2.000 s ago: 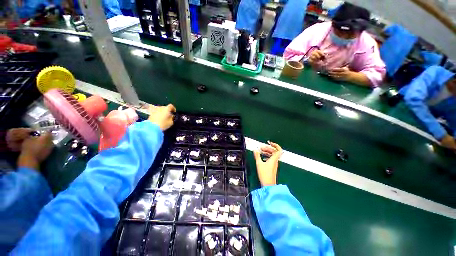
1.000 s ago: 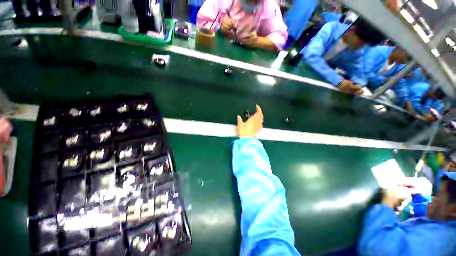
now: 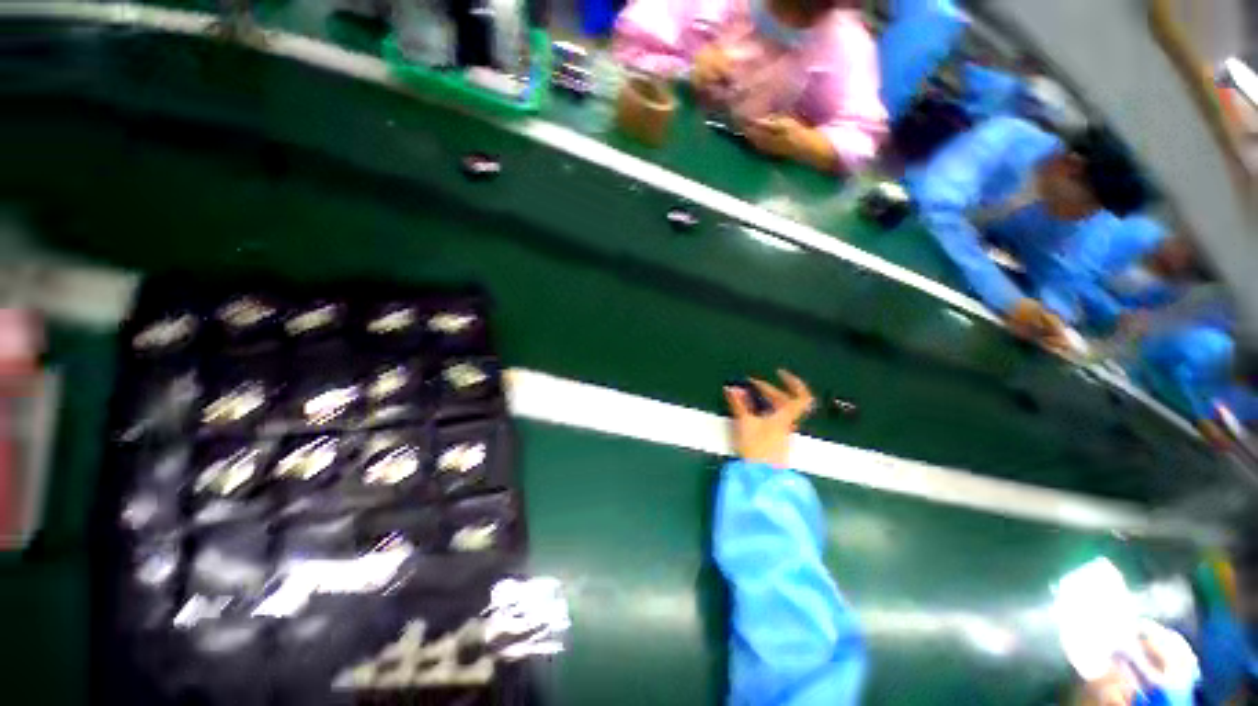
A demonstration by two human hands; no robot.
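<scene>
My right hand is over the white rail at the belt's near edge, its thumb and fingers around a round black unit; the grip is blurred. The large black blister tray lies on the bench at left. Its upper rows hold black units with pale centres; lower pockets look empty under glare. Small white adhesive pieces lie in rows over the lower tray, with a shiny clear sheet at its right edge. My left hand is out of view.
The white rail runs between bench and green belt. Loose black units lie on the belt. Across it are a green bin, a brown tape roll and workers. Another worker's hands hold white material at lower right.
Over the last two seconds the view has swung right, and my left hand has left the picture. My right hand has reached from beside the tray to the belt edge and closed around a unit.
</scene>
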